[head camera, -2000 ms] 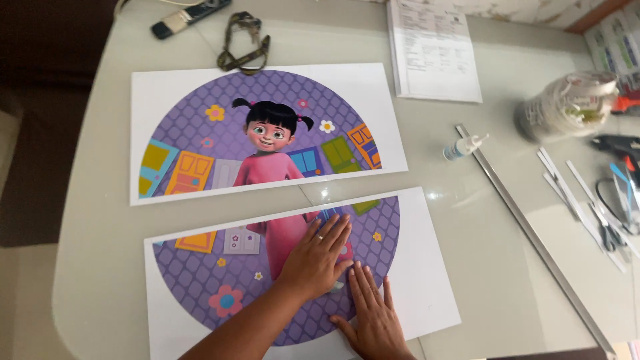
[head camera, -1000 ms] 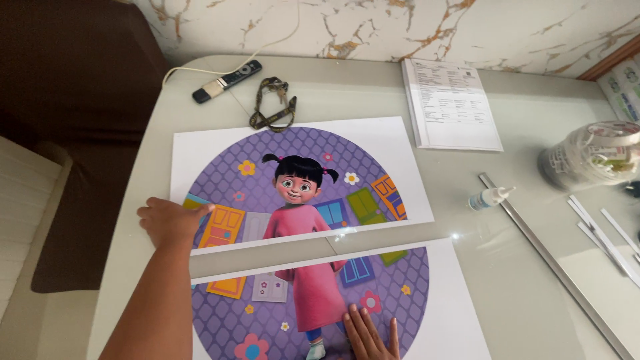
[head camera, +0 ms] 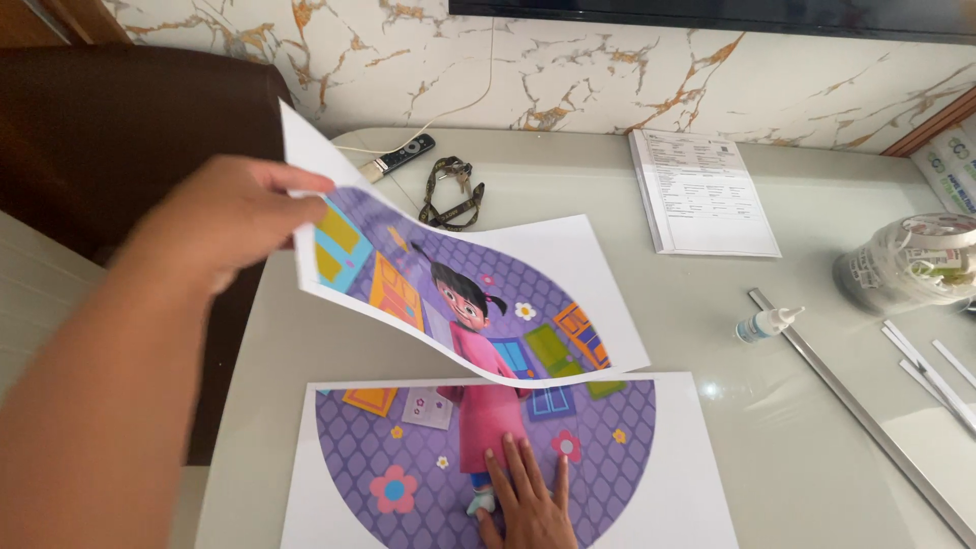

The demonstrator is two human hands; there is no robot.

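Observation:
My left hand [head camera: 244, 206] pinches the left edge of the upper printed sheet [head camera: 496, 290] and holds that side raised, so the sheet curves down to the right. This sheet shows a cartoon girl's head and pink top inside a purple half circle. Below it, the lower printed sheet [head camera: 412, 450] lies flat, with the girl's dress and legs. My right hand [head camera: 530, 496] rests on it with fingers spread. The raised sheet's low middle edge meets or slightly overlaps the lower sheet's top edge; which of the two cannot be told.
Behind the sheets lie a remote control [head camera: 408, 152] and a lanyard with keys [head camera: 450, 198]. To the right are a stack of printed papers [head camera: 705, 194], a small glue bottle [head camera: 766, 324], a metal ruler [head camera: 862, 419], paper strips [head camera: 926, 374] and a plastic jar [head camera: 907, 263].
My left hand has lifted the left side of the upper sheet, which lay flat before. My right hand stays on the lower sheet. The view has tilted up toward the wall.

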